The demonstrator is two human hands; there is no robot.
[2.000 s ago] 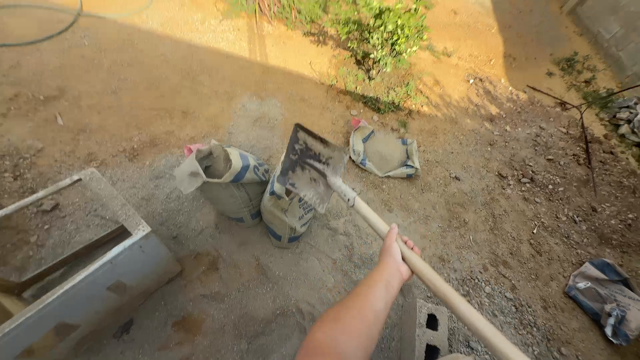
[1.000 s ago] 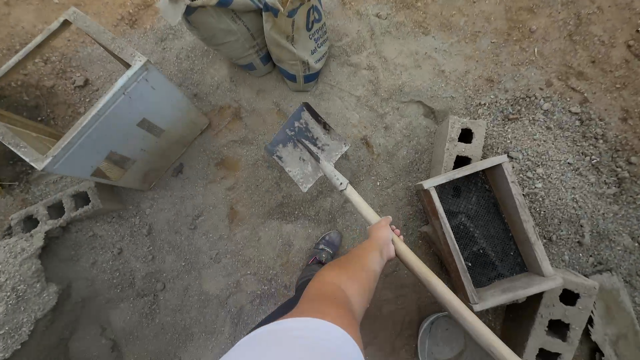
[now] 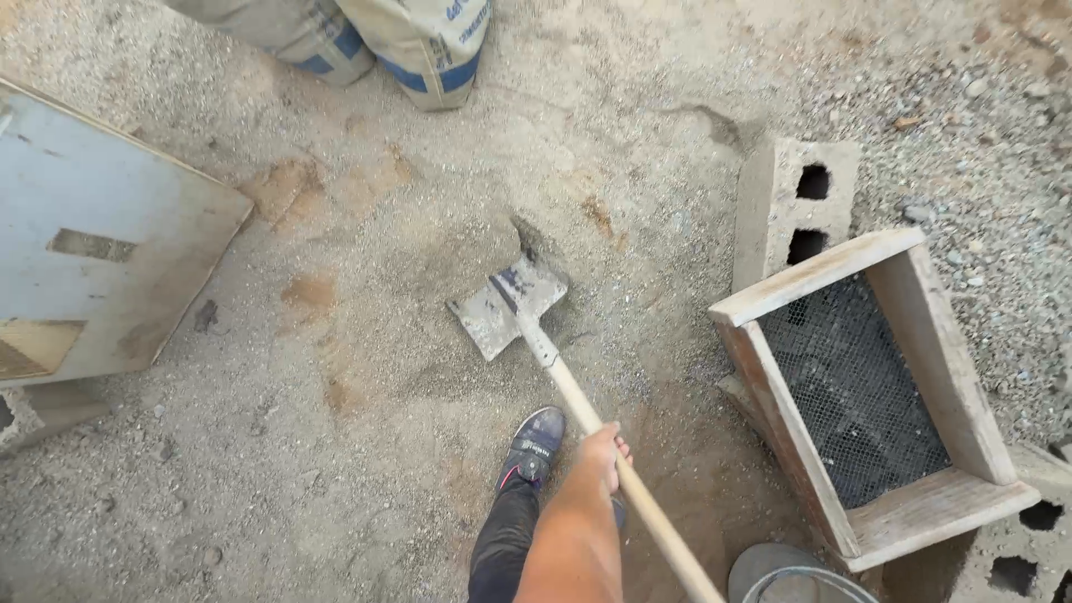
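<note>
My left hand [image 3: 605, 456] is closed around the pale wooden shaft of a shovel [image 3: 578, 398], which slants from the ground at the centre down to the lower right. The shovel's worn metal blade [image 3: 488, 322] is at the gritty, sandy ground, beside a shallow hollow. A shoe [image 3: 536, 440] stands just below the blade, left of the shaft. The upper end of the shaft runs out of view at the bottom edge. My right hand is not in view.
A wood-framed mesh sieve [image 3: 950, 360] leans by hollow concrete blocks [image 3: 766, 209] at right, near gravel [image 3: 980, 209]. A bucket [image 3: 749, 569] stands at bottom right, cement bags [image 3: 440, 50] at the top, and a pale panelled box [image 3: 159, 226] at left.
The shovel blade has moved from in front of the bags, where it was raised, down to the ground nearer my foot. The view has tilted down strongly.
</note>
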